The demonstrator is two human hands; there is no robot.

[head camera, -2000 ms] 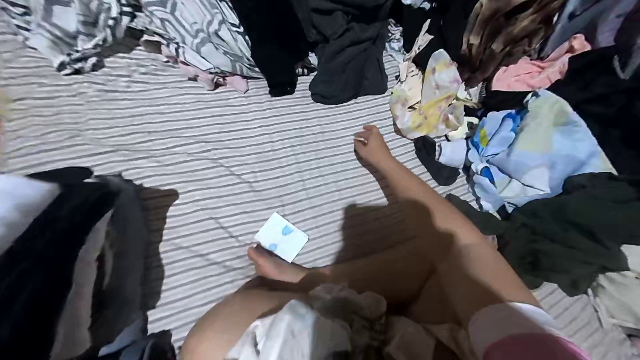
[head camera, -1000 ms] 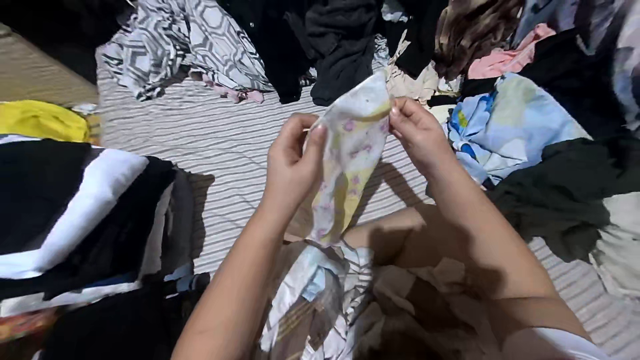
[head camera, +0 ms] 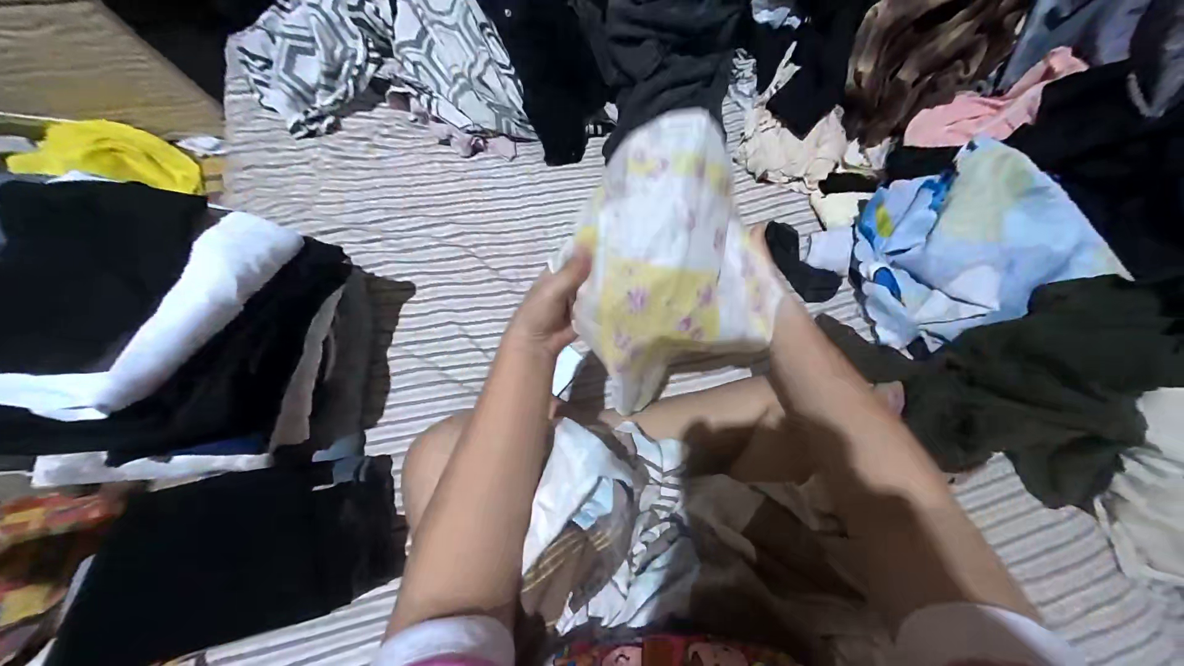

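Note:
A thin white and yellow cloth with a pink floral print [head camera: 661, 250] hangs spread between my two hands, above my crossed legs. My left hand [head camera: 553, 301] grips its left edge. On the other side my right hand [head camera: 766, 268] is mostly hidden by the fabric, with the cloth's right side held in it. Crumpled light and striped clothes [head camera: 638, 518] lie in my lap. Part of a small white card or folded piece [head camera: 566, 370] shows below my left hand.
Folded black and white clothes [head camera: 231, 287] are stacked at left, near a yellow cloth [head camera: 116, 155]. Patterned fabric [head camera: 453, 65] and black garments [head camera: 666, 55] lie across the top. At right are a blue floral cloth [head camera: 980, 240] and a dark green garment [head camera: 1036, 379] on the striped sheet [head camera: 462, 231].
The yellow floral cloth lay among the clothes at upper right two seconds ago. Both hands then held it up narrow; now it is spread wider between them, my hands farther apart.

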